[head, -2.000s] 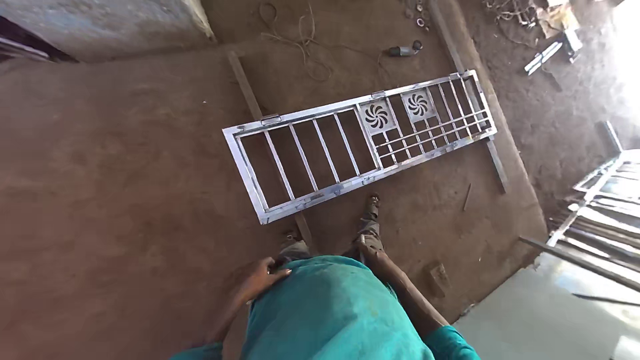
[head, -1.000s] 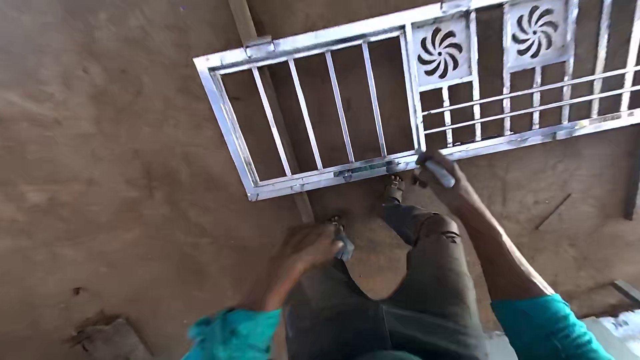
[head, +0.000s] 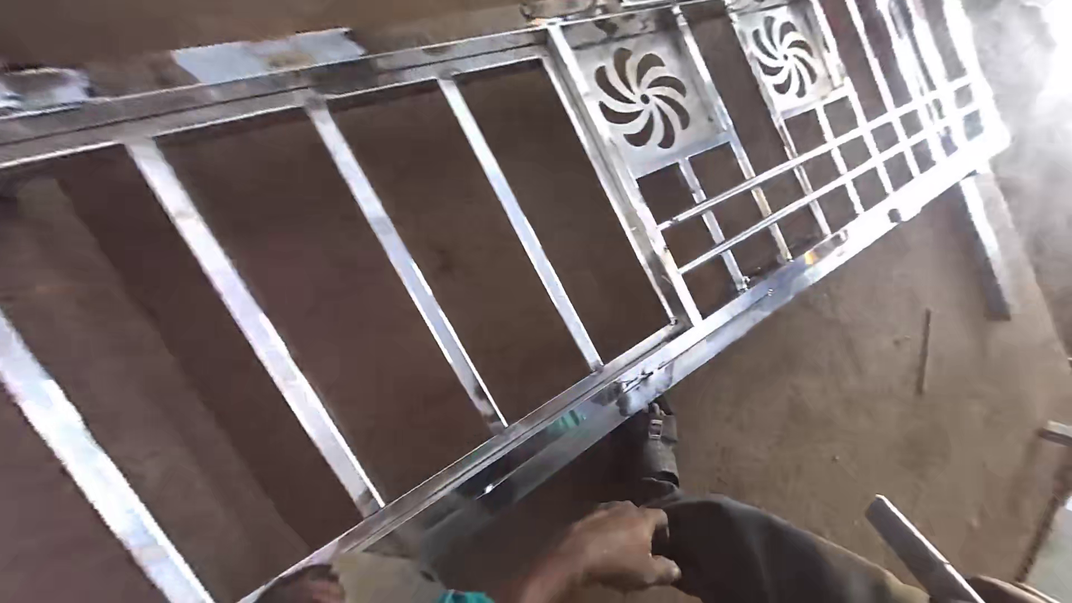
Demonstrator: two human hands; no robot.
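Note:
A shiny metal grille frame with crossbars and two pinwheel-cut panels spans the view, tilted up to the right. Just below its near rail, beside a dark trouser leg, is my left hand; its fingers are bent and apart, with nothing visible between them. At the bottom right edge my right hand is mostly cut off, closed on the lower end of a flat grey metal bar. The bar is apart from the frame. My foot shows just under the near rail.
Brown ground lies under and around the frame. A support bar sticks out under its right end. A thin rod lies on the ground at right, with another metal piece at the right edge.
The view has moved much closer to the frame. My right hand, near the near rail one second ago, is now away from it at the lower right.

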